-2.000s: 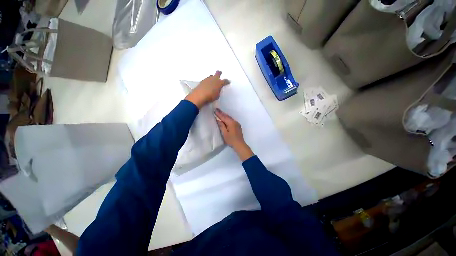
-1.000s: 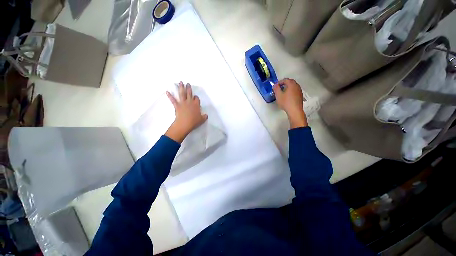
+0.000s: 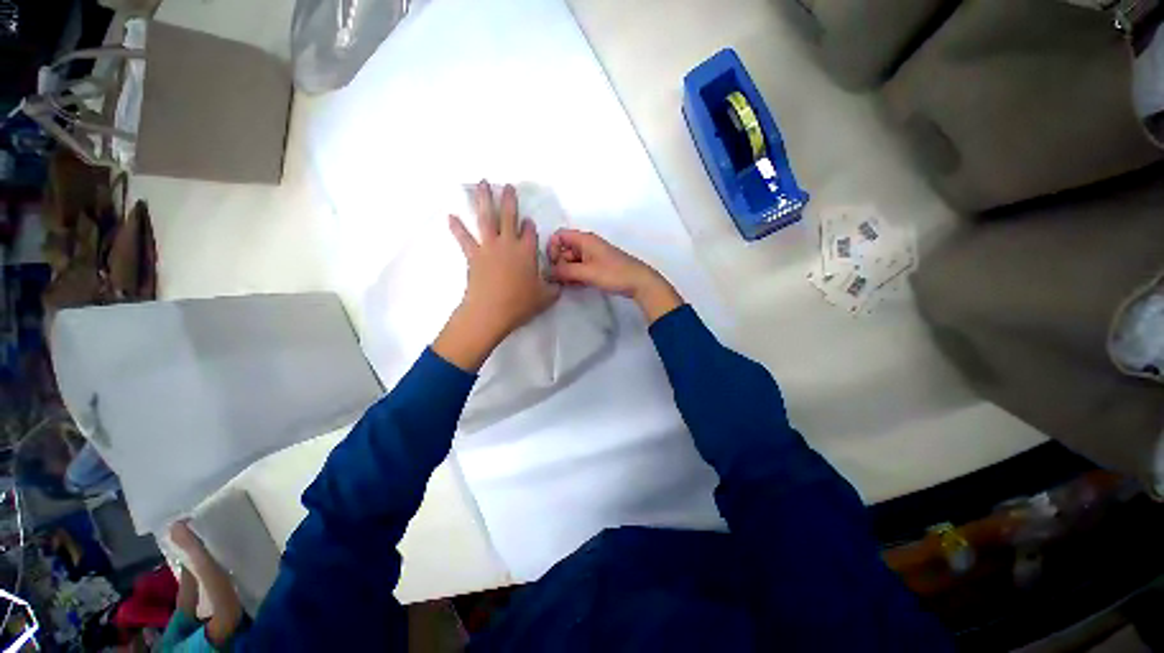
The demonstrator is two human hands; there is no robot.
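Note:
A tissue-wrapped bag (image 3: 552, 355) lies flat on the stack of white tissue paper (image 3: 421, 115). My left hand (image 3: 502, 274) rests on top of it with the fingers spread, pressing the folded tissue. My right hand (image 3: 594, 265) is beside it at the bag's upper right, thumb and fingertips pinched together over the tissue edge. Any tape at the fingertips is too small to make out. The blue tape dispenser (image 3: 716, 124) with a yellowish roll stands right of the paper.
Labels (image 3: 864, 259) lie beside the dispenser. Taupe handbags (image 3: 1021, 109) stand at the right. A wrapped bag (image 3: 217, 370) is at the left, an unwrapped taupe handbag (image 3: 215, 102) at the upper left, a plastic bag (image 3: 342, 36) beyond the paper. Another person's arm (image 3: 211, 574) shows at the lower left.
My right hand has moved from the tape dispenser back to the wrapped bag. My left hand stays spread on the tissue. The view has shifted, and another person's arm shows again at the lower left.

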